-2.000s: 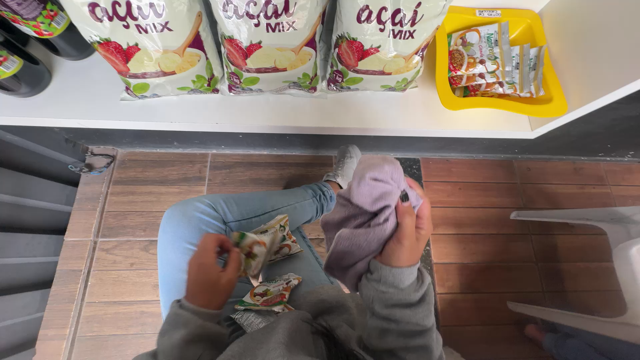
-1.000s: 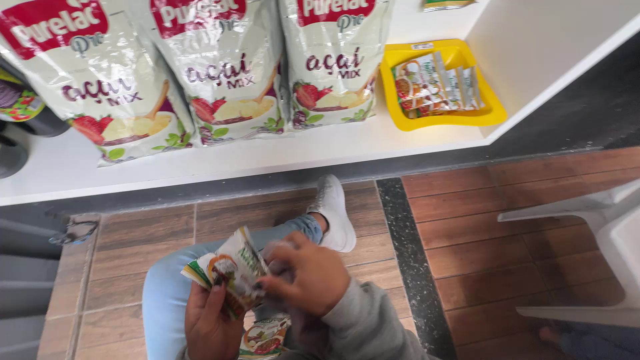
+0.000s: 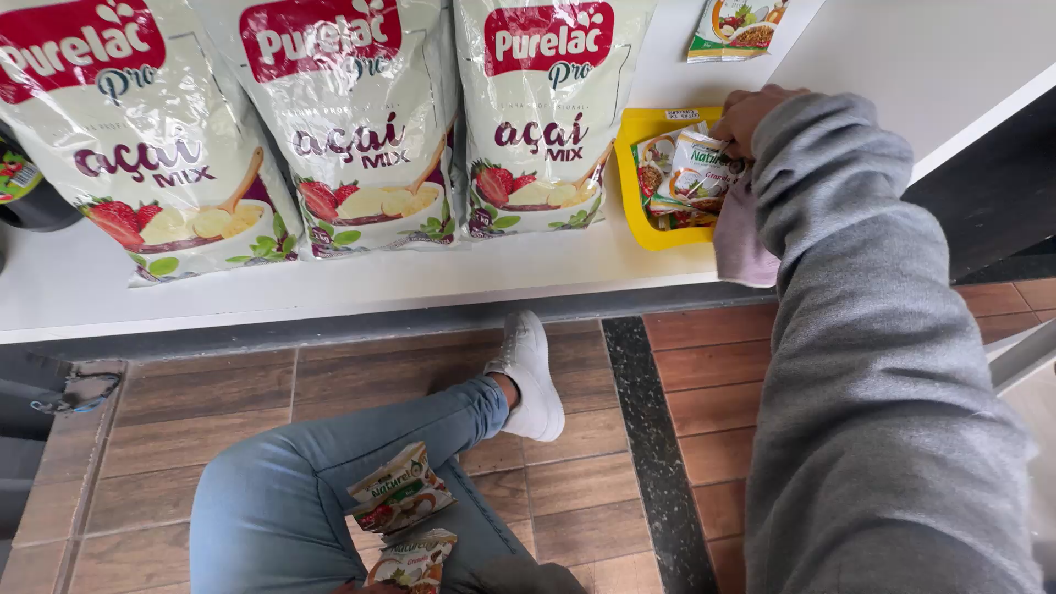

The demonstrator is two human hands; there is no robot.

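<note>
My right hand (image 3: 752,120) is over the right side of a yellow plastic tray (image 3: 634,202), its fingers at a granola sachet (image 3: 698,173) that lies on other sachets in it. A lilac cloth (image 3: 742,239) hangs from the same hand over the tray's corner and the shelf edge. At the bottom edge, only a bit of my left hand (image 3: 371,587) shows, at a granola sachet (image 3: 414,563) on my lap; its grip is hidden. Another sachet (image 3: 401,492) lies just above that one on my jeans.
Three large bags of açaí mix (image 3: 540,124) stand on the white shelf (image 3: 511,268) left of the tray. A single sachet (image 3: 737,29) lies behind the tray. Dark bottles (image 3: 33,194) are at the far left. A white chair (image 3: 1027,355) is at the right, partly hidden by my sleeve.
My right hand has moved from my lap to the yellow tray, taking the lilac cloth along. A second ago both hands held sachets above my lap. My left hand is now almost out of view.
</note>
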